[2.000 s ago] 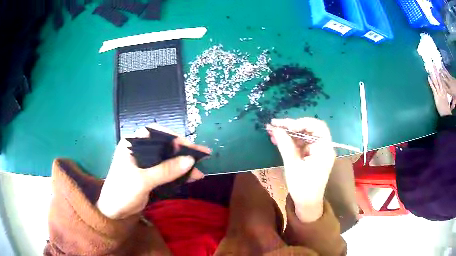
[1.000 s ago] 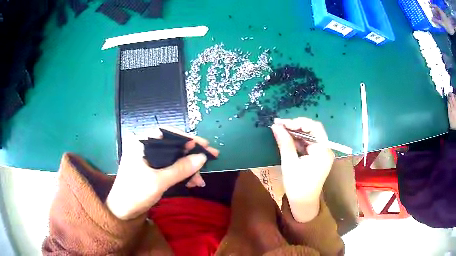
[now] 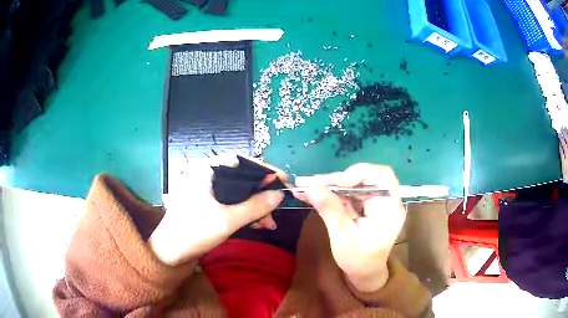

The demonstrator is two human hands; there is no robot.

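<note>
My left hand (image 3: 215, 208) holds a fanned bunch of black strap pieces (image 3: 240, 181) over the near end of the black sorting tray (image 3: 208, 105). My right hand (image 3: 358, 214) holds slim silver tweezers (image 3: 373, 191) nearly level, with their tips at the right end of the bunch, close to my left thumb. Whether the tips grip anything is too small to tell. Tiny silver inserts (image 3: 208, 62) stand in rows at the tray's far end. Loose silver inserts (image 3: 289, 93) and a pile of small black parts (image 3: 389, 112) lie right of the tray.
A white strip (image 3: 218, 38) lies across the tray's far edge. Black straps are heaped at far left (image 3: 28, 74). Blue bins (image 3: 441, 38) and a blue basket (image 3: 535, 25) stand at far right. A thin white stick (image 3: 466, 155) lies at right. Another person's dark sleeve (image 3: 532, 233) shows.
My right hand has moved left with the tweezers, from beside the black parts to the strap bunch in my left hand. The whole view has shifted, so the tray appears further right.
</note>
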